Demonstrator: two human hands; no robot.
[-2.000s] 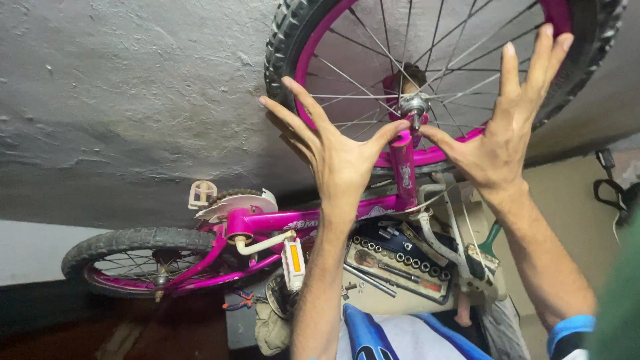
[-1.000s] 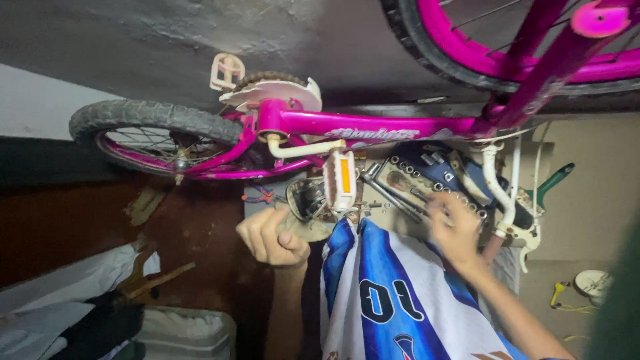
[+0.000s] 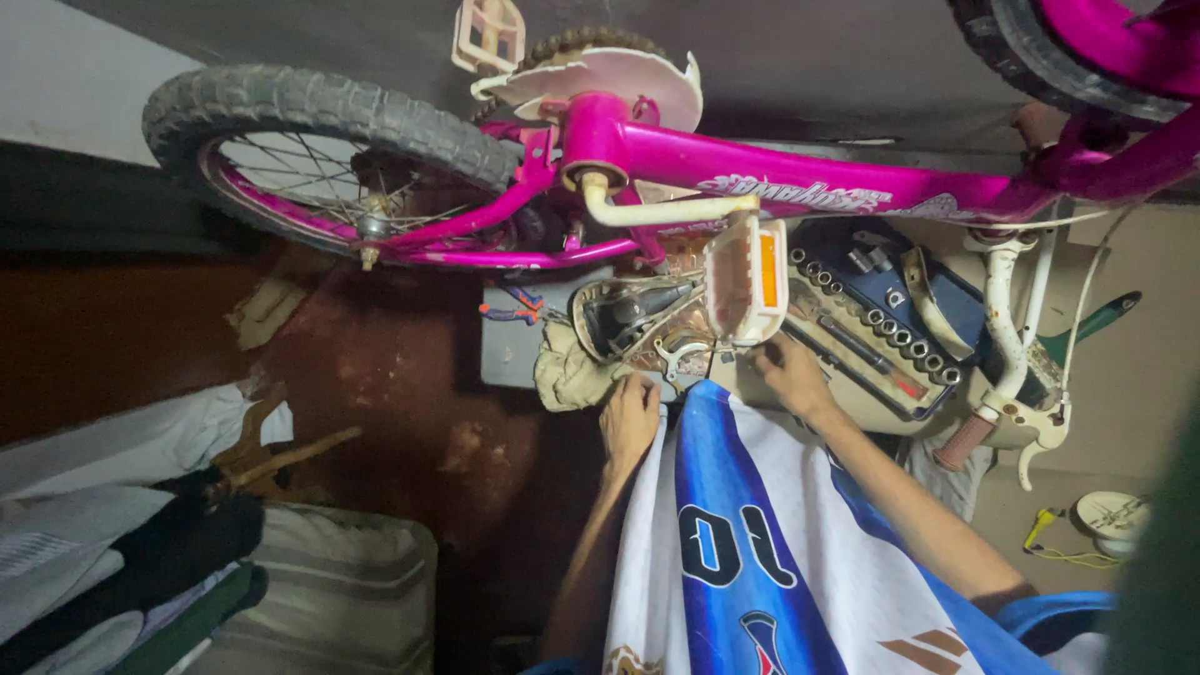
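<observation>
A magenta bicycle frame (image 3: 825,178) stretches across the upper view, its rear wheel (image 3: 328,159) at the left and a white pedal (image 3: 745,281) hanging down in the middle. My left hand (image 3: 630,417) rests with curled fingers at the lower edge of a crumpled beige cloth (image 3: 577,370); whether it grips anything is unclear. Just below the pedal, my right hand (image 3: 792,375) reaches to the work surface, its fingertips close to small metal parts, and its grip cannot be made out. Between the hands lies a silvery metal bracket (image 3: 682,356).
An opened socket set (image 3: 881,319) lies right of my right hand. Orange-and-blue pliers (image 3: 513,305) lie at the left. The white handlebar (image 3: 1005,319) with its brake lever hangs at the right. Clothes (image 3: 122,553) are piled lower left.
Both hands were raised by the front wheel two seconds ago and have come down to the work surface. The view has shifted down and left.
</observation>
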